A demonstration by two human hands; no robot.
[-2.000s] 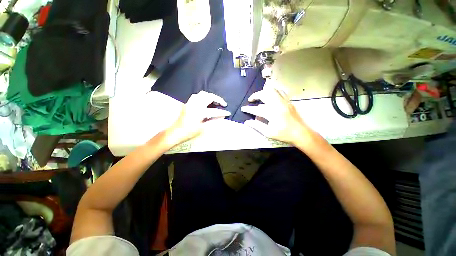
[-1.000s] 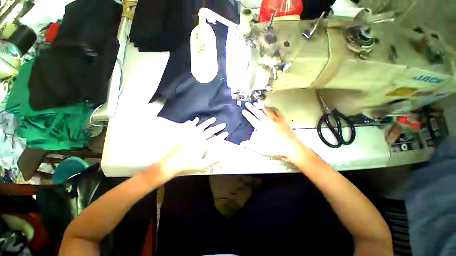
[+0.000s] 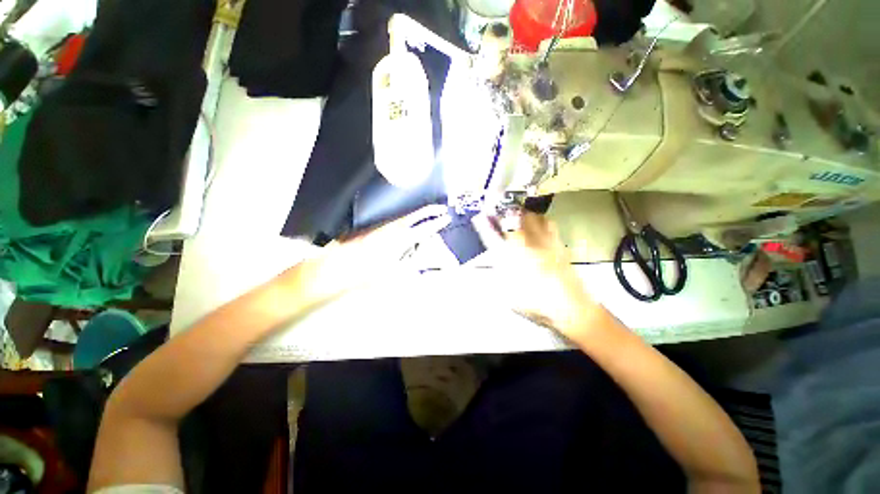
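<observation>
The dark cloth panel lies on the white table and runs to the needle area of the cream JACK sewing machine. A small dark blue part of the cloth shows between my hands, just in front of the presser foot. My left hand lies left of the needle, fingers stretched over the cloth edge. My right hand is right of it, its fingertips at the cloth beside the presser foot. Strong lamp glare washes out both hands, so finger contact is hard to tell.
Black-handled scissors lie right of my right hand. A white oval guard hangs left of the machine head. Black cloth lies over green cloth at left. A red object stands behind the head. A parts tray is at right.
The cloth in front of the needle has moved away from me, and less of it shows. My left hand has come closer to the presser foot. The camera view has shifted.
</observation>
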